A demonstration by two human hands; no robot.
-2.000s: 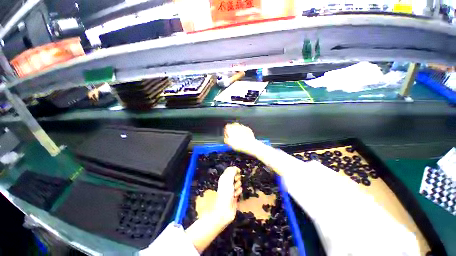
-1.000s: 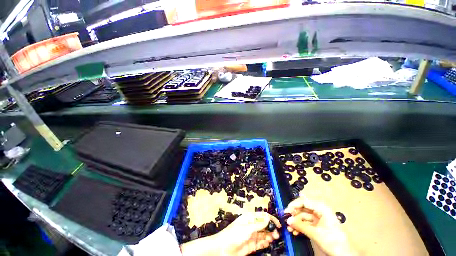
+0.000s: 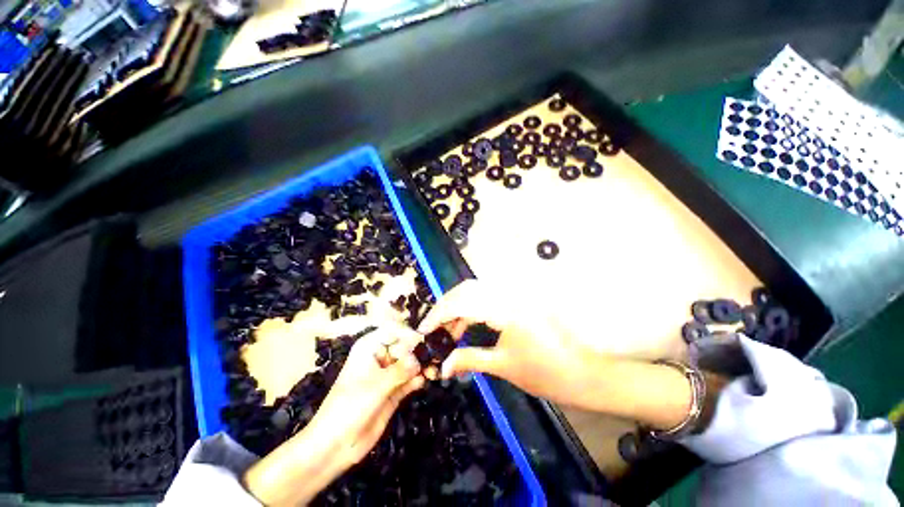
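My left hand and my right hand meet over the right rim of the blue bin. Their fingertips hold a small dark round part between them. Whether it is one piece or two cannot be told. The bin holds a heap of small black parts, with tan liner showing. To its right, the black tray has black rings at its far end, one lone ring mid-tray, and thicker ring parts at the near right corner.
A pocketed black tray with round parts lies at the left, beside dark stacked trays. White sheets with black dots lie on the green bench at right. Stacked brown trays and a dark channel run behind.
The view has turned down and to the right. Both hands, earlier apart, have come together at the bin's right rim with a dark part between the fingertips.
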